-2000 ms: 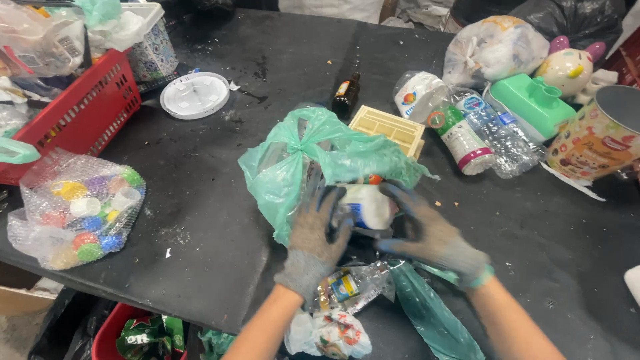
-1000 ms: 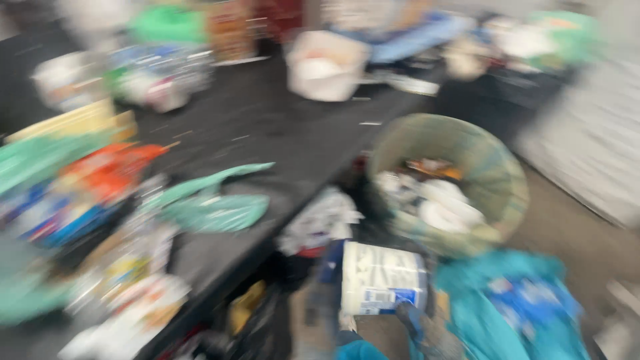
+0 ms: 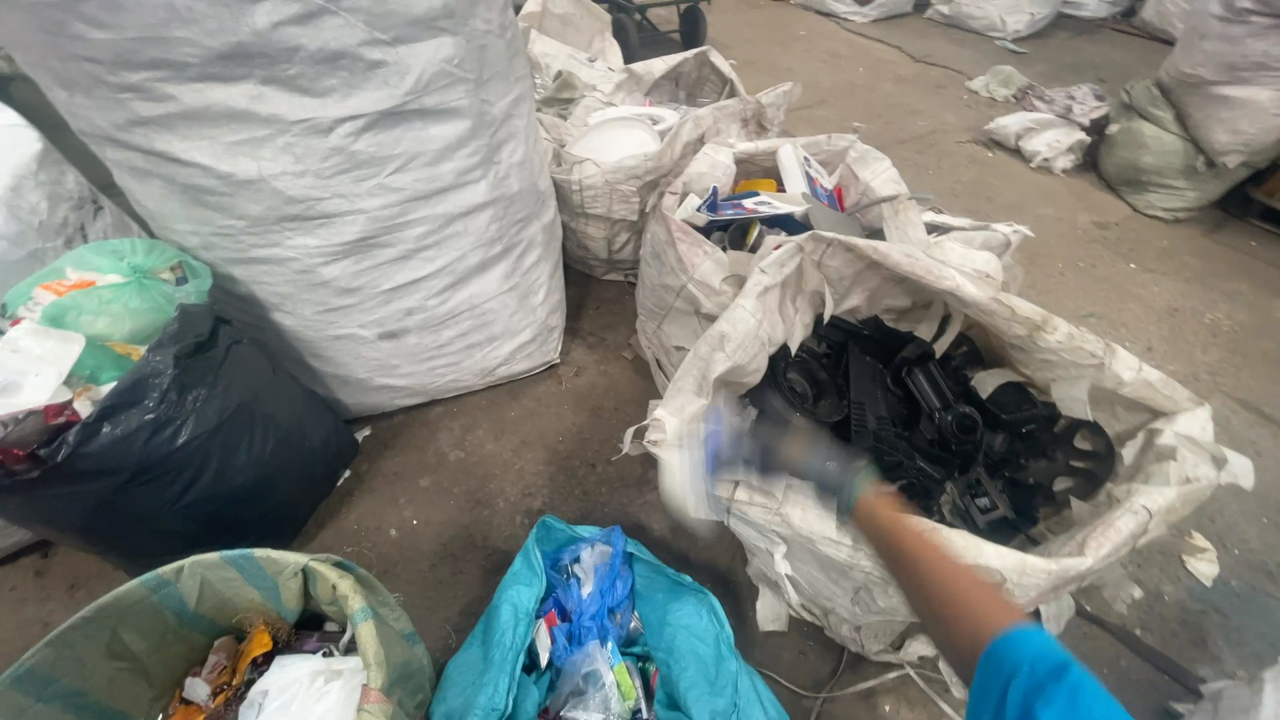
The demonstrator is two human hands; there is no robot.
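Observation:
My right hand [image 3: 800, 455], in a grey work glove, reaches out over the near-left rim of a large white woven sack [image 3: 1090, 380] filled with black plastic parts [image 3: 920, 400]. The hand is blurred by motion. At its fingers is a white and blue plastic container [image 3: 690, 460], also blurred, in front of the sack's left side. The fingers appear closed on the container's edge. My left hand is out of the picture.
Behind stand a sack with white and blue packaging [image 3: 690, 270] and another with white plastic [image 3: 600, 200]. A tall grey-white sack [image 3: 330, 200] rises at the left, beside a black bag [image 3: 200, 440]. Near me are a teal bag [image 3: 480, 650] and a greenish sack [image 3: 110, 630].
The view has swung far right from the black table to the floor sacks. Both hands were around the white container on the table; now the right arm is stretched out with it, and the left is gone.

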